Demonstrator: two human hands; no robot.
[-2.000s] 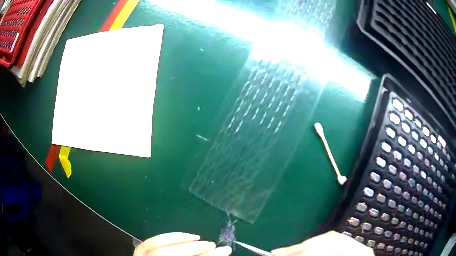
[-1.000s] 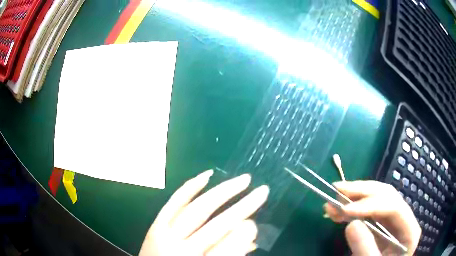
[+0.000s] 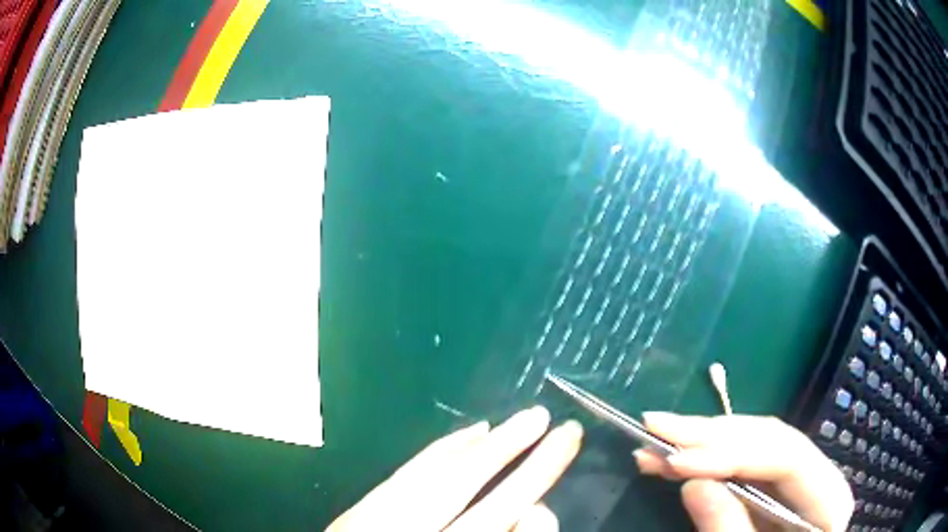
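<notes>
A clear die-cut sheet [image 3: 665, 270] with rows of small oval outlines lies on the green mat. My right hand [image 3: 754, 468] holds slim silver tweezers [image 3: 613, 416]; their tips look closed together and are at the near end of the oval rows. My left hand [image 3: 468, 483] lies flat at the sheet's lower left part, fingers together and pointing up and right, cut off by the bottom edge. I cannot tell whether anything is under its fingers or between the tweezer tips.
A white paper [image 3: 203, 270] lies at left over red and yellow tape [image 3: 224, 52]. Pale stacked boards [image 3: 47, 114] stand at far left. A cotton swab [image 3: 720, 384] lies beyond my right hand. A filled black tray [image 3: 858, 322] and a second black tray [image 3: 894, 114] are at right.
My left hand came from the bottom edge onto the sheet and its fingers have drawn together. The tweezers' tips were apart and have closed, moving down-left to the rows.
</notes>
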